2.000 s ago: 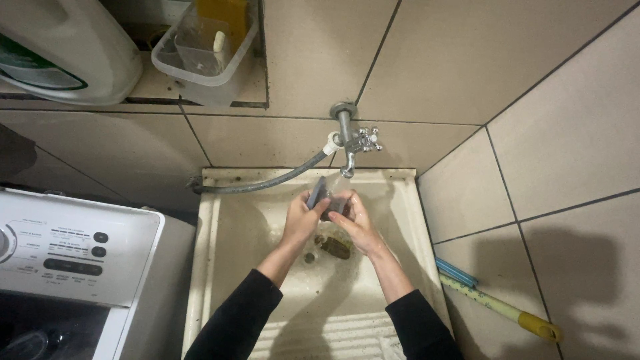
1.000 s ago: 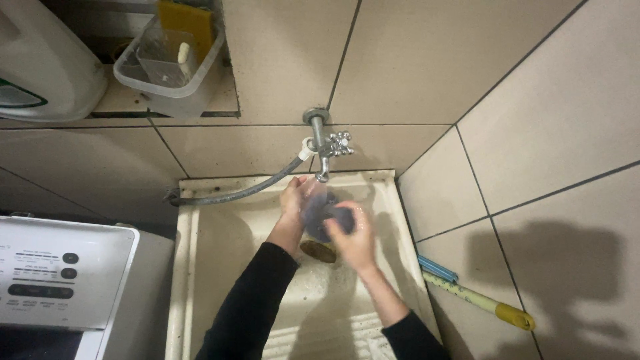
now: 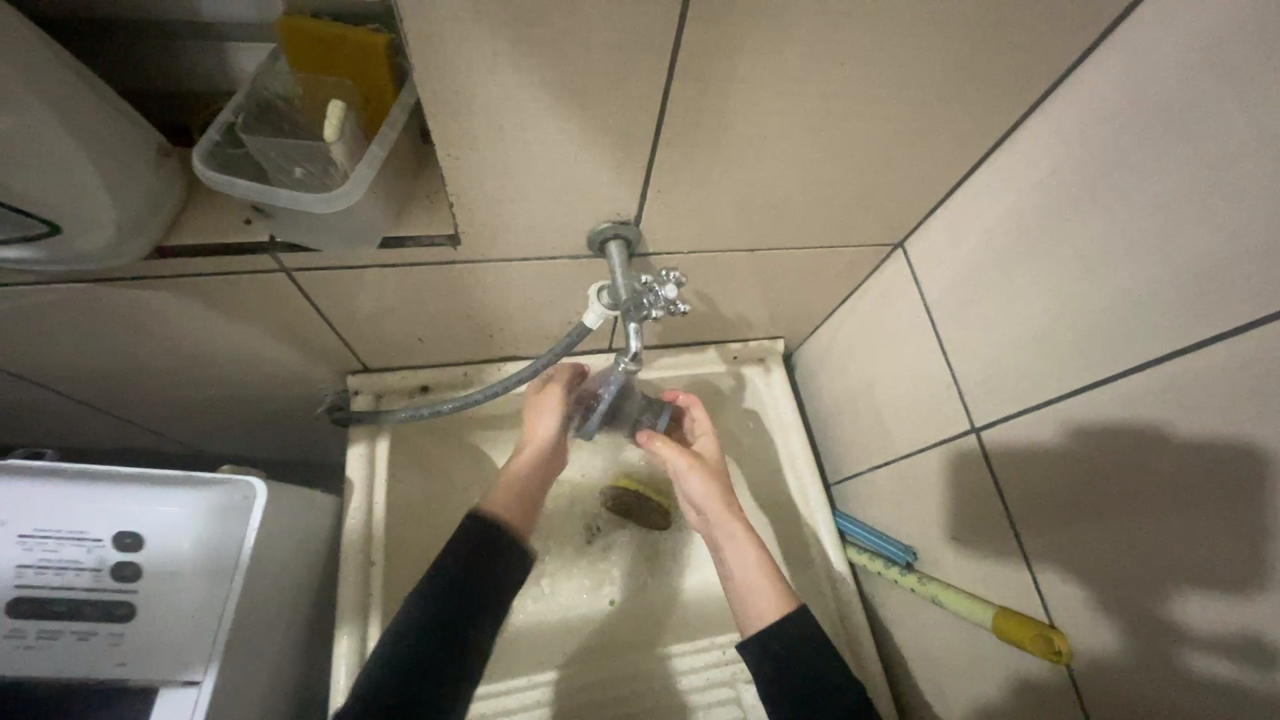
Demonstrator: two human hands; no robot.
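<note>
Under the spout of a chrome faucet [image 3: 632,335], a grey, partly see-through object [image 3: 608,402] is held in running water; spray and blur hide what kind of thing it is. My left hand [image 3: 550,408] grips its left side, fingers partly hidden behind it. On the right, my right hand [image 3: 688,440] holds its dark, round end between thumb and fingers. Below them a yellow and brown oval scrubbing sponge [image 3: 638,503] lies on the floor of the cream laundry sink [image 3: 775,358].
A grey hose [image 3: 480,393] runs left from the faucet. At the left stands a white washing machine [image 3: 235,500]. Above it, a shelf holds a clear plastic tub [image 3: 300,195] and a large white jug [image 3: 80,150]. Yellow [image 3: 940,590] and blue [image 3: 873,537] handles lean right of the sink.
Both hands stay at the faucet, and the right hand has moved up from its blurred position one second ago. The grey object's orientation has changed. The sponge in the sink is now more plainly seen.
</note>
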